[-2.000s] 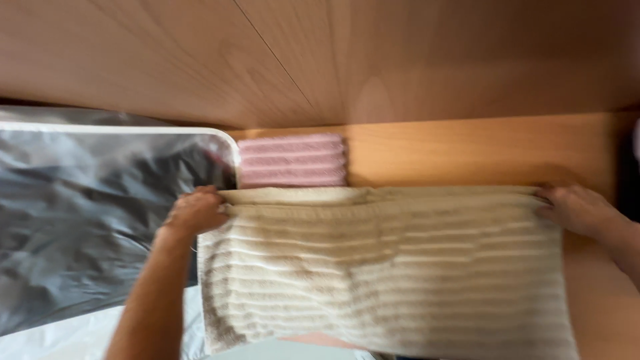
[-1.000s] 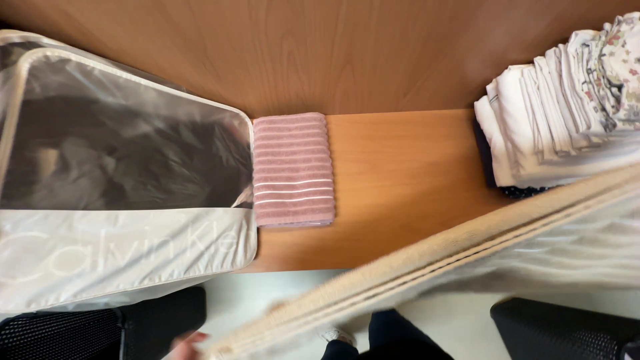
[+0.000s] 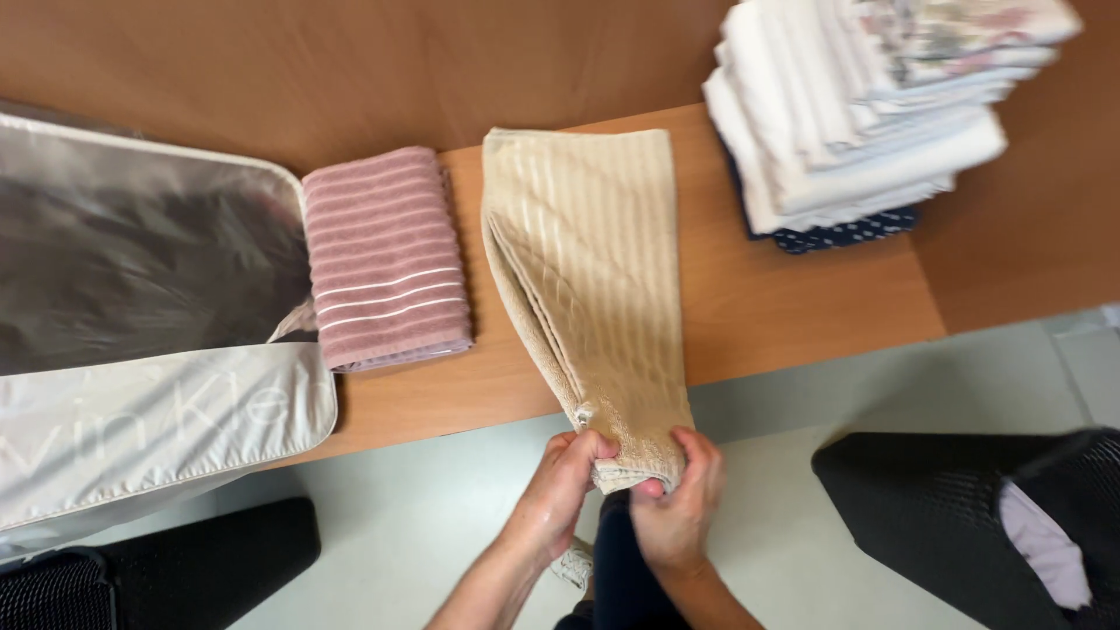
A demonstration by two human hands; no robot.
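A beige ribbed towel (image 3: 604, 262), folded into a long strip, lies with its far part on the wooden shelf (image 3: 814, 306) and its near end hanging past the front edge. My left hand (image 3: 569, 477) grips the left corner of that near end, thumb on top. At the right corner, my right hand (image 3: 682, 507) pinches the cloth, slightly blurred. The towel's left side bulges open between its layers. To its left a folded pink ribbed towel (image 3: 389, 254) with white stripes rests on the shelf, apart from the beige one.
A zippered storage bag (image 3: 157, 411) with a clear top, bearing writing, sits left, against the pink towel. Folded white and floral cloths (image 3: 840, 122) are stacked at the right over dark dotted fabric (image 3: 844, 229). Black baskets (image 3: 954, 507) stand below on the floor, the right one holding pale cloth.
The beige towel, held spread wide two seconds ago, is now folded narrow and lies partly on the shelf. My hands have come close together at its near end.
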